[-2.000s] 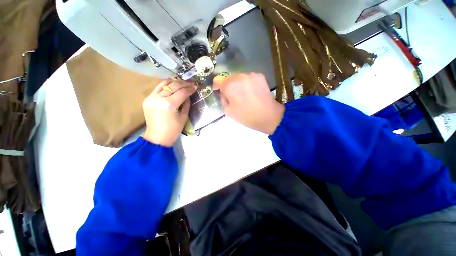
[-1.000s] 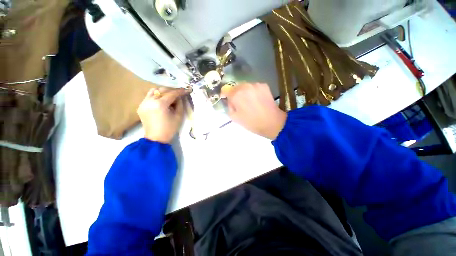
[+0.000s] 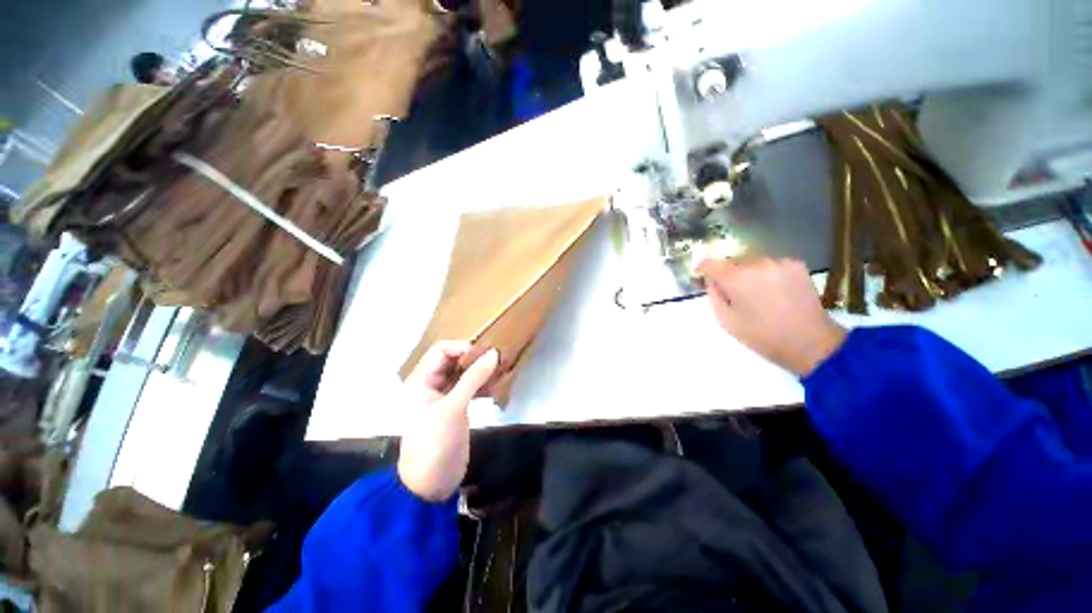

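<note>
A tan-brown fabric panel (image 3: 503,269) lies on the white table left of the sewing machine's needle area, with a folded edge running diagonally up to a corner near the machine head. My left hand (image 3: 443,413) grips the panel's lower edge between thumb and fingers. My right hand (image 3: 772,309) is beside the presser foot (image 3: 695,246), with fingers curled and the fingertips at the bright light; whether it holds anything cannot be told. The zipper bundle (image 3: 910,216), brown strips with gold lines, lies on the machine bed right of the needle.
The machine arm (image 3: 862,66) spans the upper right. A tied stack of brown work pieces (image 3: 240,216) hangs at the left, beyond the white table (image 3: 359,395). More brown cloth (image 3: 132,557) is at the lower left. Dark cloth (image 3: 695,527) covers the wearer's lap.
The view has turned left. My left hand has moved from the needle area down toward the table's front edge, drawing the panel out from beside the machine head. My right hand remains near the presser foot.
</note>
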